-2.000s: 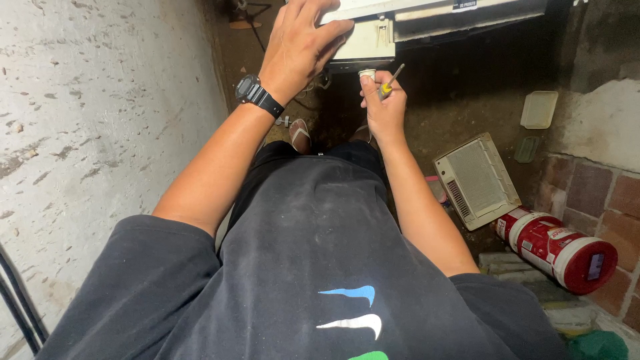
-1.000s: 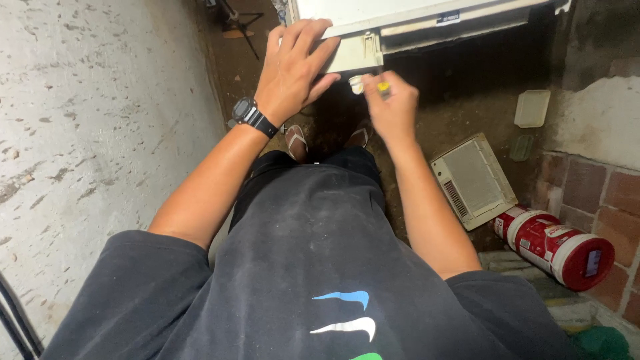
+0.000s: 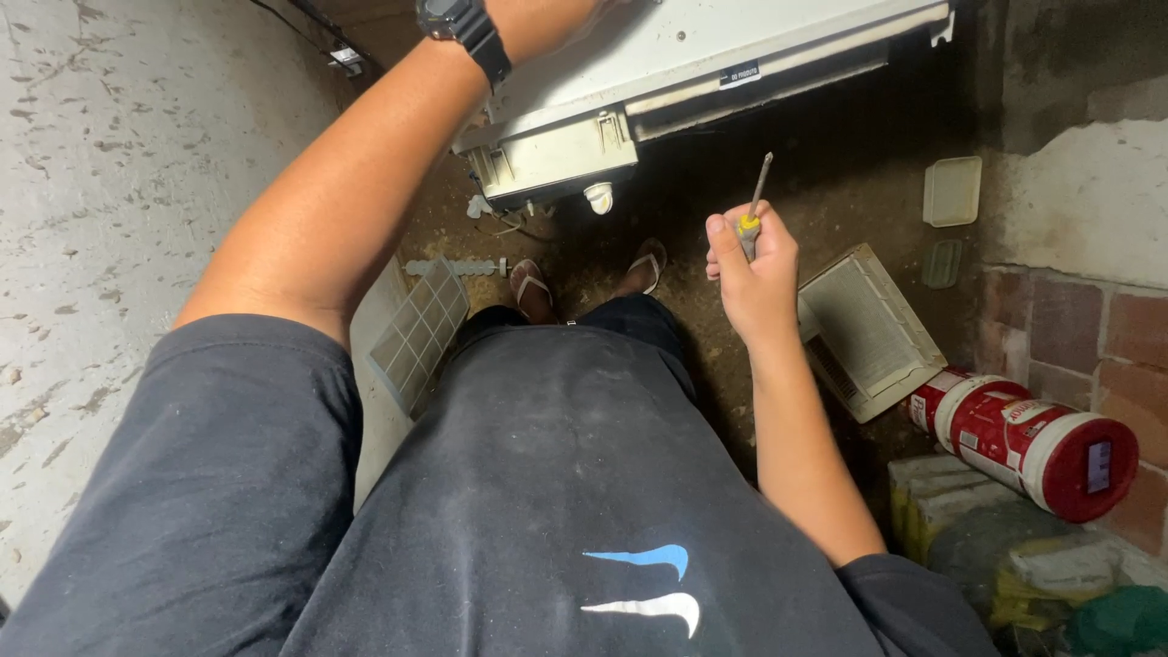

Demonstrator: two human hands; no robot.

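Observation:
My right hand [image 3: 753, 260] grips the handle of a screwdriver [image 3: 760, 187] with a yellow collar, its metal tip pointing up and away, off to the right of a white appliance housing [image 3: 721, 50]. At the housing's lower left is a cream plastic box section [image 3: 561, 160], with a small white round part [image 3: 599, 197] under its edge. My left arm reaches over the housing's left part; only a bit of my left hand [image 3: 584, 11] shows at the top edge, and its fingers are out of the picture.
A grey-white wall [image 3: 137, 182] runs along the left. A mesh filter panel [image 3: 424, 333] leans near my left leg. At right lie a cream grille cover [image 3: 871, 338], red-and-white buckets [image 3: 1031, 438], a shallow plastic tray [image 3: 952, 192] and stacked bags [image 3: 958, 511].
My left hand has moved from the cream box section up and over the housing. My right hand has drawn away to the right from beside the small white part, still with the screwdriver.

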